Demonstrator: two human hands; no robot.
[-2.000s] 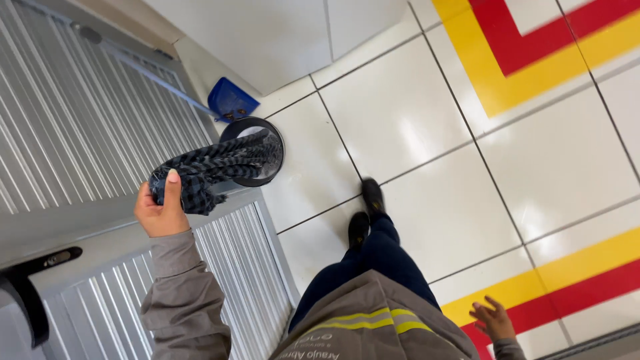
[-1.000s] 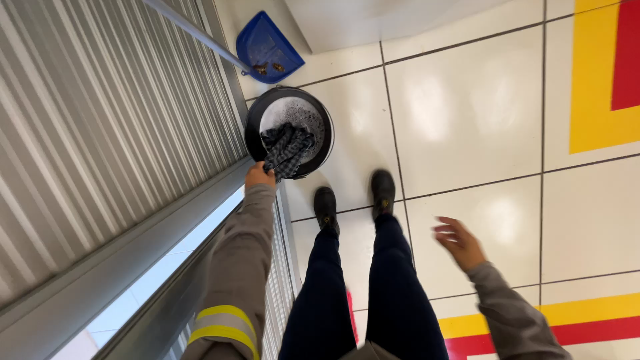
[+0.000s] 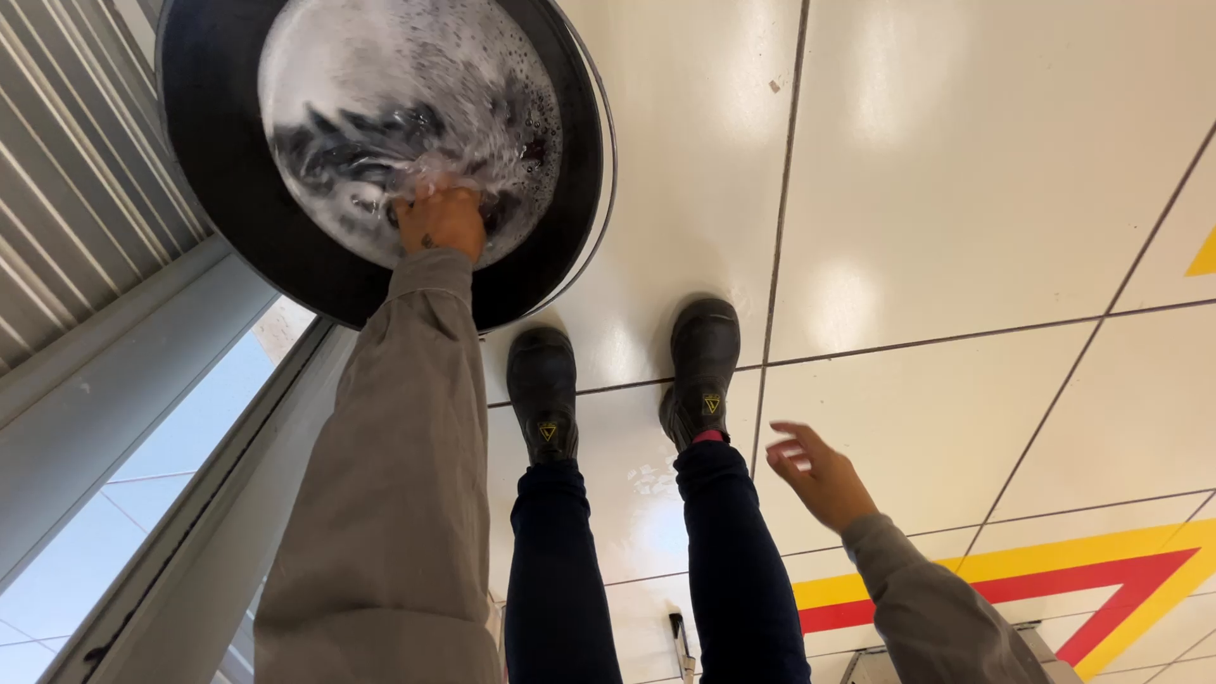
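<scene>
A black bucket (image 3: 228, 180) with a thin wire handle stands on the tiled floor at the upper left, holding sudsy water (image 3: 332, 47). In that water lies a dark patterned cloth (image 3: 351, 142), partly under the foam and blurred. My left hand (image 3: 442, 223) reaches over the near rim, its fingers hidden in the water at the cloth, so its grip does not show. On the right, my right hand (image 3: 815, 475) hangs above the floor, fingers apart and slightly curled, with nothing in it.
My black boots (image 3: 541, 389) stand on pale tiles just below the bucket. A ribbed metal panel (image 3: 76, 152) and a grey frame (image 3: 142, 332) run along the left. Yellow and red floor stripes (image 3: 997, 579) lie at the lower right, near the foot of a stand (image 3: 680, 646).
My left hand has lowered the cloth, held above the bucket two seconds ago, into the sudsy water. The view has come closer to the bucket, and the blue dustpan is out of view.
</scene>
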